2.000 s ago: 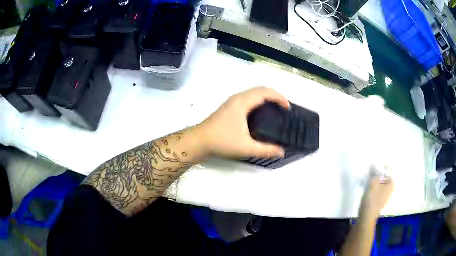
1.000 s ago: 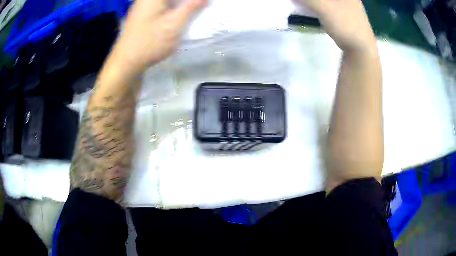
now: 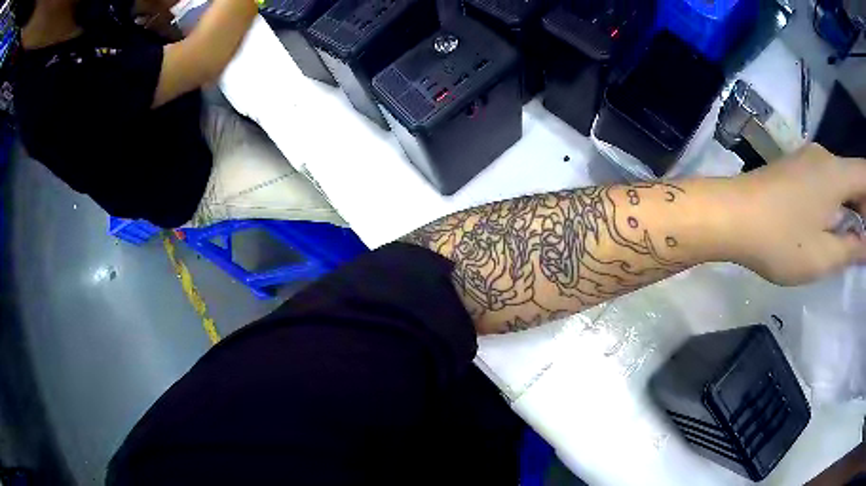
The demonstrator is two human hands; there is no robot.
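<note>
A black ribbed housing (image 3: 736, 399) lies tilted in view on the white bench at the lower right, its slotted end facing up; no hand touches it. My left hand (image 3: 807, 218) is at the right edge, partly cut off, its fingers closed on a pale, shiny bit of a translucent protective bag (image 3: 836, 332). The bag hangs or lies below the hand, beside the housing, and runs out of the picture. My right hand is not seen; a small skin-toned patch shows in the bottom right corner.
Finished black units (image 3: 451, 104) with red marks stand in rows at the back. An open black box (image 3: 660, 100) with pale plastic around it stands right of them. A seated person (image 3: 104, 123) is at the left, over a blue stool (image 3: 256, 256).
The view has swung left. The housing now appears at the lower right. My left hand has closed on pale plastic at the right edge; my right hand has left the picture.
</note>
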